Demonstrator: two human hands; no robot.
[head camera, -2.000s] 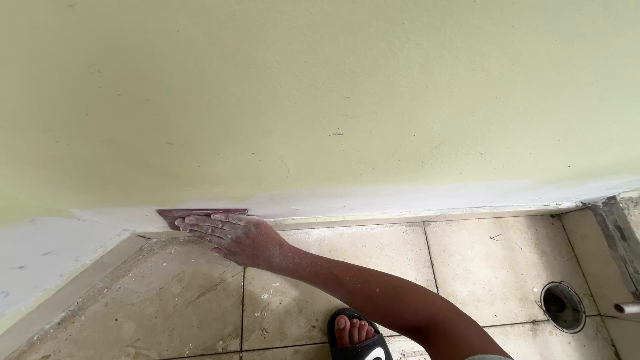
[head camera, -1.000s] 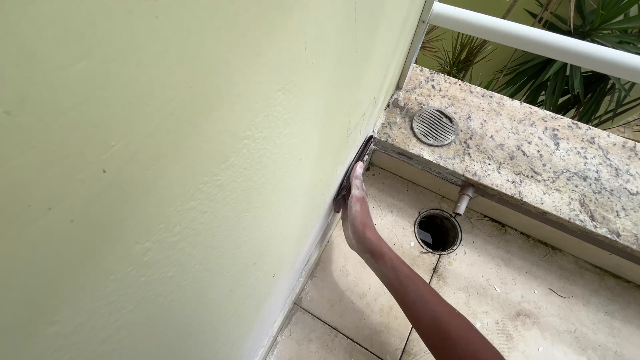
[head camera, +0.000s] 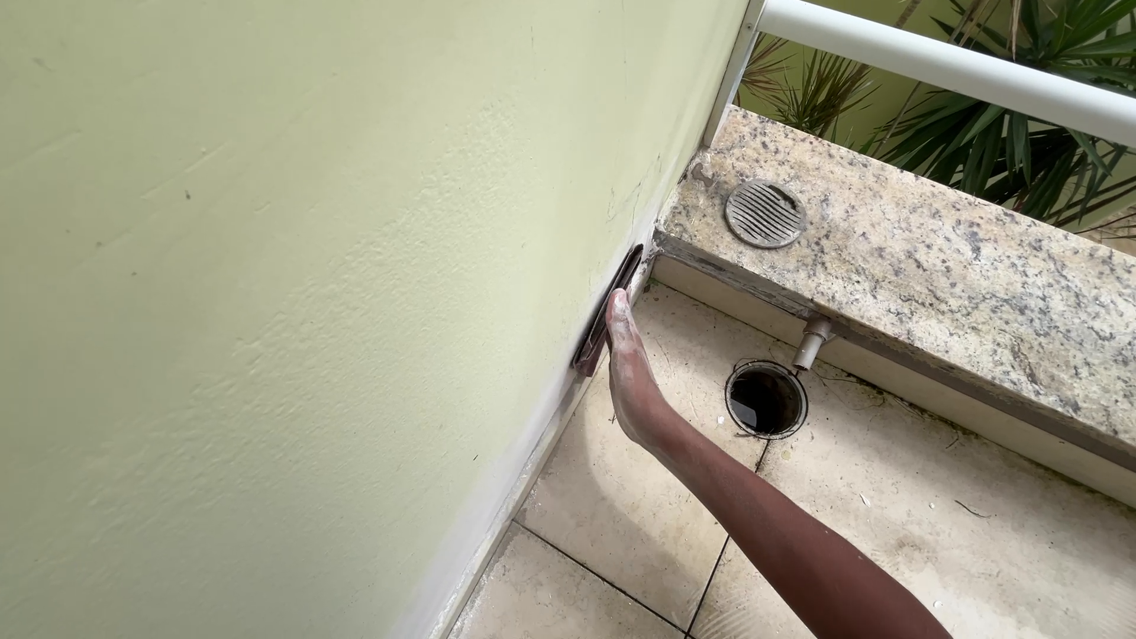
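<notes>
My right hand (head camera: 628, 368), dusted with white powder, presses a folded, dark reddish-brown sheet of sandpaper (head camera: 609, 311) against the foot of the pale green wall (head camera: 355, 266). The fingers are extended along the sheet, and the hand is seen edge-on, so the palm side is hidden. The sheet lies close to the corner where the wall meets the speckled granite ledge (head camera: 932, 240). A whitish band (head camera: 497, 524) runs along the wall's lower edge, just above the narrow skirting. My left hand is out of view.
An open round floor drain (head camera: 767, 399) lies right of the hand, below a short pipe stub (head camera: 811, 344). A round slotted grate (head camera: 765, 214) is on the ledge. Beyond are a white railing (head camera: 958, 71) and spiky plants (head camera: 1029, 151). Small debris dots the floor tiles (head camera: 887, 497).
The view has swung right, to the ledge corner. Two seconds ago the hand held the sheet low on another stretch of wall. Since one second ago, it has stayed near this corner.
</notes>
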